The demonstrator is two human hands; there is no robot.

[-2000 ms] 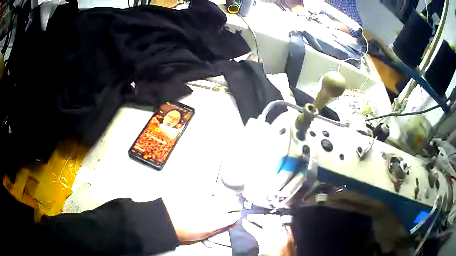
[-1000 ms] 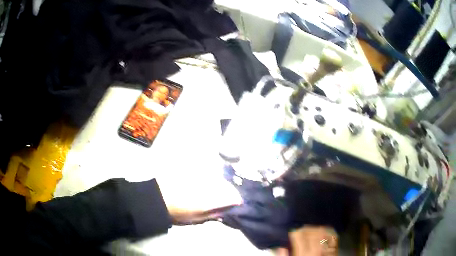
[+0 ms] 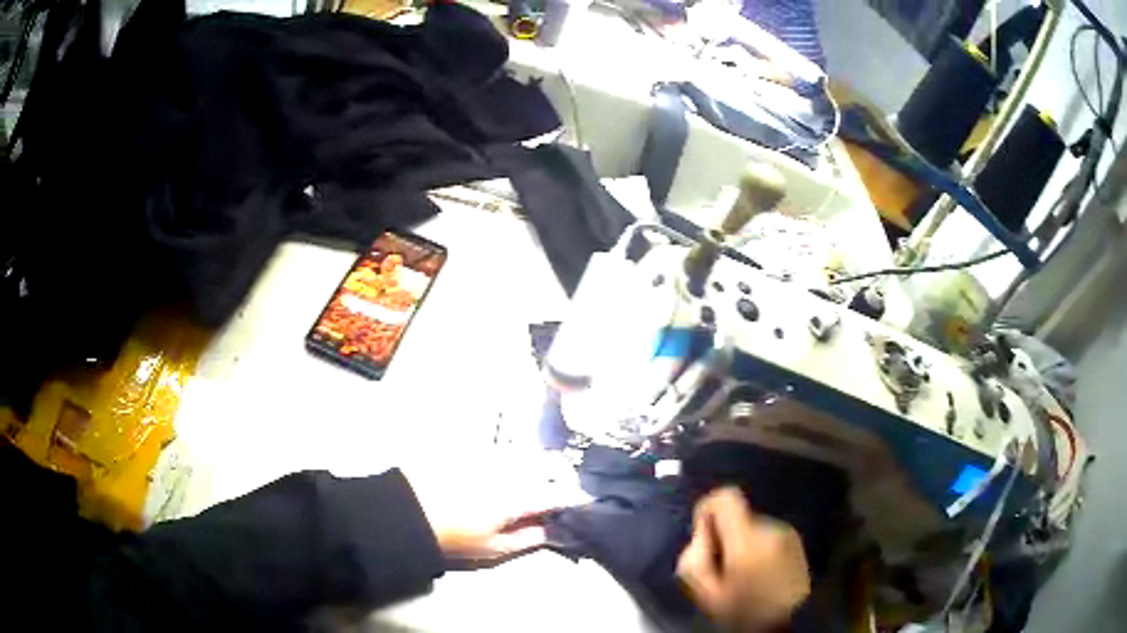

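Observation:
A dark navy cloth panel (image 3: pixel 624 526) lies at and in front of the needle area of the white sewing machine (image 3: pixel 816 328). Part of the dark cloth also shows left of the machine head. My left hand (image 3: pixel 507 526), washed out by bright light, lies flat at the cloth's left edge; its fingertips are hard to make out. My right hand (image 3: pixel 745 563) is at the right side of the cloth, with fingers curled and slightly blurred; whether it pinches the cloth is not clear. The presser foot is lost in glare.
A smartphone (image 3: pixel 377 303) with a lit screen lies on the white table (image 3: pixel 266 396). A large black garment pile (image 3: pixel 309 124) is behind it. Yellow plastic wrap (image 3: pixel 124 396) is at the left edge. Black thread cones (image 3: pixel 945 101) stand at upper right.
The right hand has come up from the lower edge and shows more fully beside the cloth. The navy cloth now spreads in front of the machine head. The view has shifted slightly.

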